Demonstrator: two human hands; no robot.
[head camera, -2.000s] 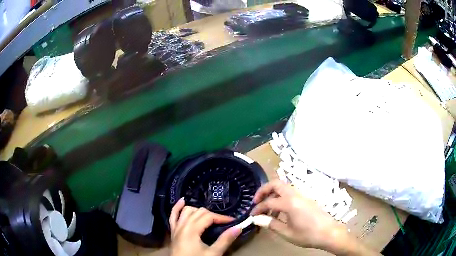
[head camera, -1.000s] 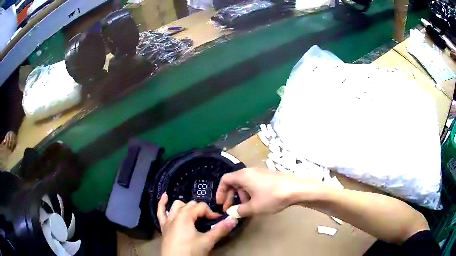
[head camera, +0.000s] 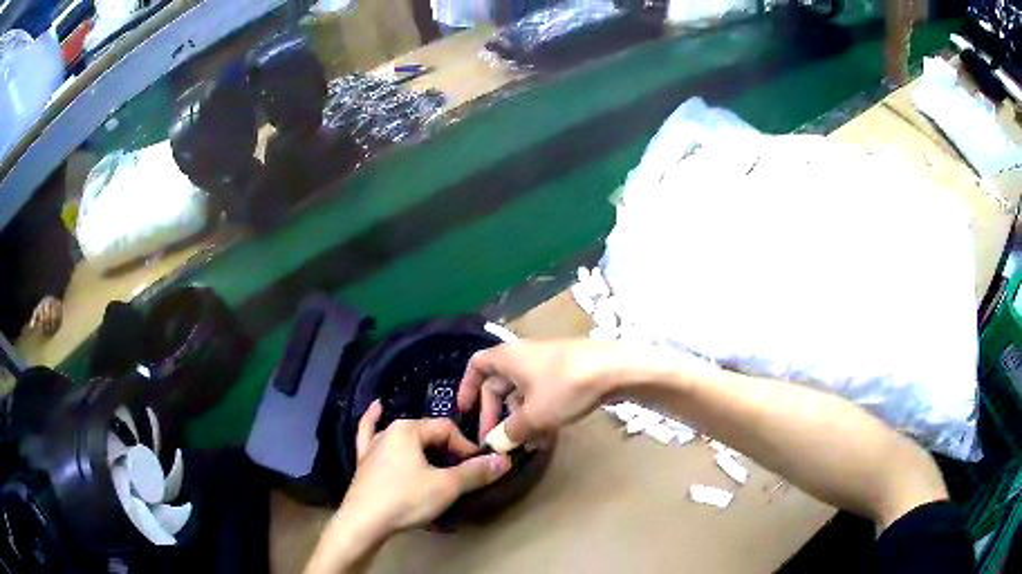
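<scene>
A black round fan head (head camera: 392, 364) lies on the bench with its lit display (head camera: 442, 397) facing up. Its grey-black base (head camera: 294, 417) lies at its left. A white pad (head camera: 501, 332) shows at the rim's far edge. My left hand (head camera: 409, 477) grips the near rim with thumb and fingers. My right hand (head camera: 549, 387) is bent over the grille, fingers curled, with an off-white wrap on one digit touching the rim beside my left thumb. The fingertips hide whether a pad is between them.
A large clear bag of white pads (head camera: 784, 269) stands at right, with loose pads (head camera: 650, 424) beside it. A green belt (head camera: 493, 213) crosses behind. A fan with white blades (head camera: 146, 477) is at lower left. A person's hand (head camera: 47, 315) shows at far left.
The white strip seen between my fingertips two seconds ago is now hidden. My right hand and forearm have swung over the fan's right side, and both hands appear higher and further left.
</scene>
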